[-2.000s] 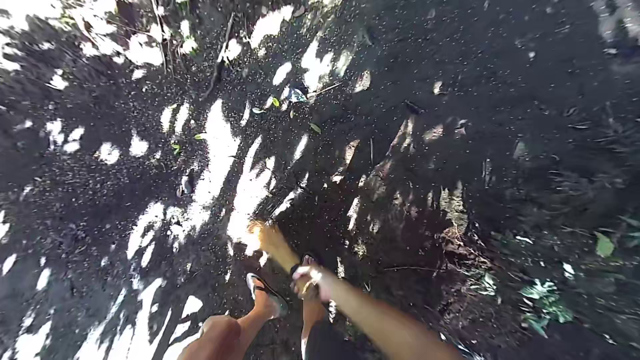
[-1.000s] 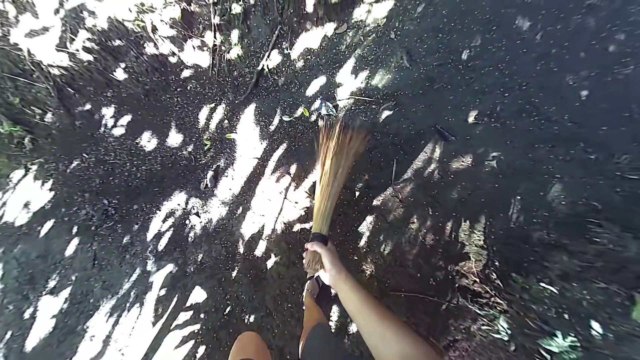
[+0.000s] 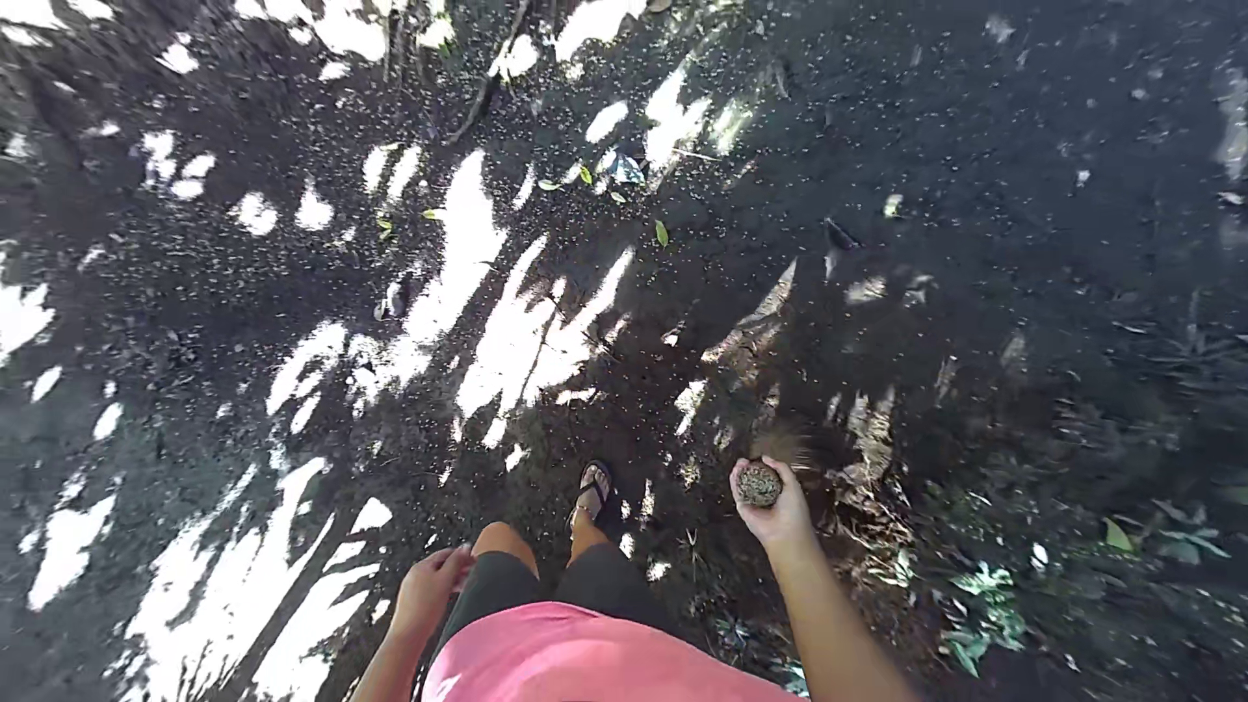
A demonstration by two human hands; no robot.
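Note:
My right hand (image 3: pixel 777 507) is closed around a bundled straw broom (image 3: pixel 760 484) on the right side of the head view. The cut butt end of the broom faces up at the camera, and its bristles show only as a blurred tan patch just beyond my fingers. At the lower left, my left hand (image 3: pixel 434 583) hangs beside my thigh with its fingers partly curled; whether they touch the shorts I cannot tell.
Dark ground with sunlit patches carries scattered green leaves (image 3: pixel 662 233) and a thin stick (image 3: pixel 490 78) near the top. Leafy plants (image 3: pixel 978 609) and dry litter (image 3: pixel 868 517) lie at the lower right. My sandalled foot (image 3: pixel 592 492) stands at the centre bottom.
The broom, stretched out ahead over the ground one second ago, is now at the right with its butt end up. My left hand has come into view at the lower left.

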